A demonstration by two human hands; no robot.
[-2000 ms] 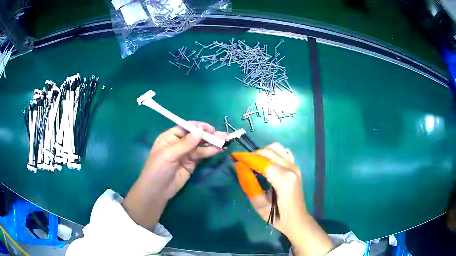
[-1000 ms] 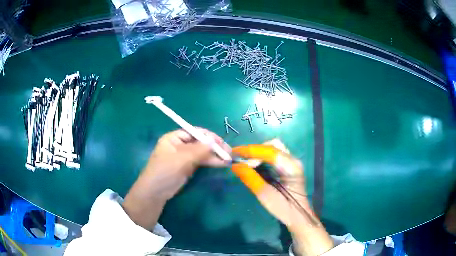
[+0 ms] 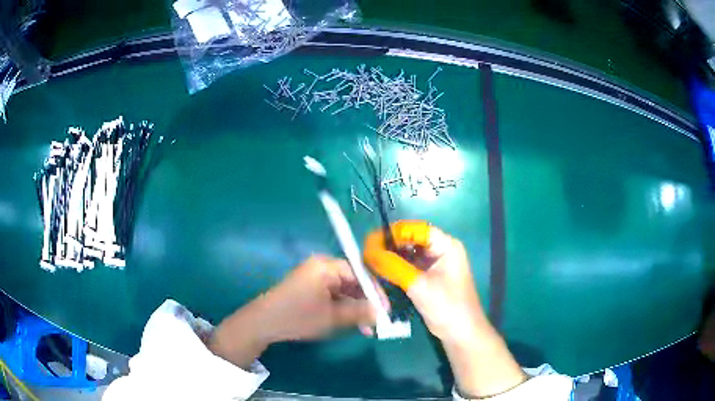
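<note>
My left hand [image 3: 329, 301] holds a white strip harness [image 3: 342, 227] near its lower end. The strip slants up to the left, with a small white block at the top and a wider white connector housing [image 3: 393, 328] at the bottom. My right hand [image 3: 435, 274], with orange finger cots [image 3: 394, 270] on thumb and forefinger, holds thin black wires [image 3: 382, 192] that point up, close beside the strip. The harness and left hand are slightly blurred.
A harness pile [image 3: 90, 196] lies at left. A loose heap of grey pin-like pieces [image 3: 404, 102] lies at top centre, with a few nearer the hands. A clear plastic bag [image 3: 235, 39] rests at the back edge. A dark stripe [image 3: 495, 196] crosses the green surface [image 3: 596, 235].
My left hand has moved down and right and turned the harness steeper, its wide housing now at the bottom. The black wires in my right hand now point up instead of down towards the wrist.
</note>
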